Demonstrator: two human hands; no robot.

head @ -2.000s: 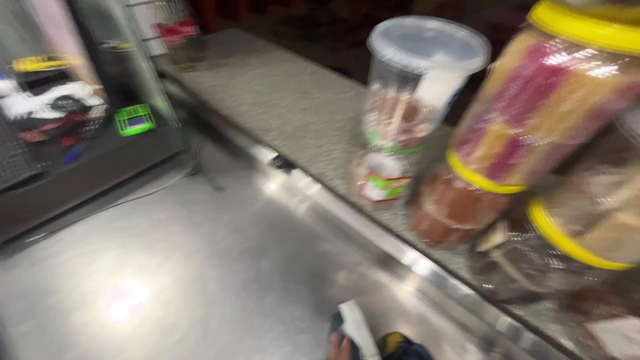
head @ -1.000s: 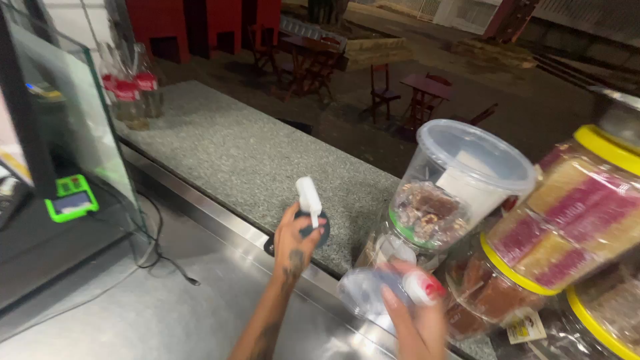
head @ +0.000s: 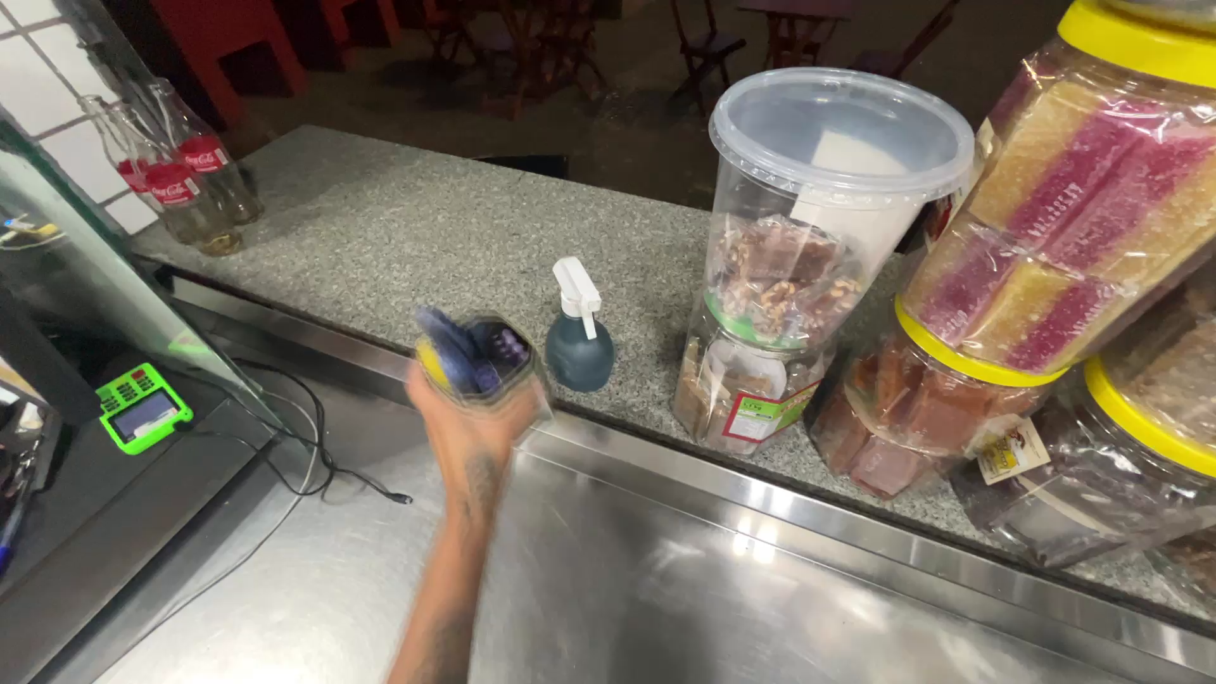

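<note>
My left hand (head: 470,408) reaches up from the bottom and grips a small clear container (head: 480,366) holding dark blue, purple and yellow items, blurred by motion. It is over the steel edge of the granite counter. Just right of it, a dark spray bottle (head: 580,356) with a white trigger head stands upright on the granite, untouched. My right hand is out of view.
Glass soda bottles (head: 204,180) stand at the left end of the granite counter (head: 408,228). A green card terminal (head: 142,408) and cables (head: 323,456) lie behind a glass panel or near it. Stacked sweet jars (head: 1054,228) and a clear lidded tub (head: 807,209) fill the right.
My left hand has let go of the dark spray bottle and now holds the clear container, left of it. My right hand, with a clear red-capped bottle one second ago, has left view.
</note>
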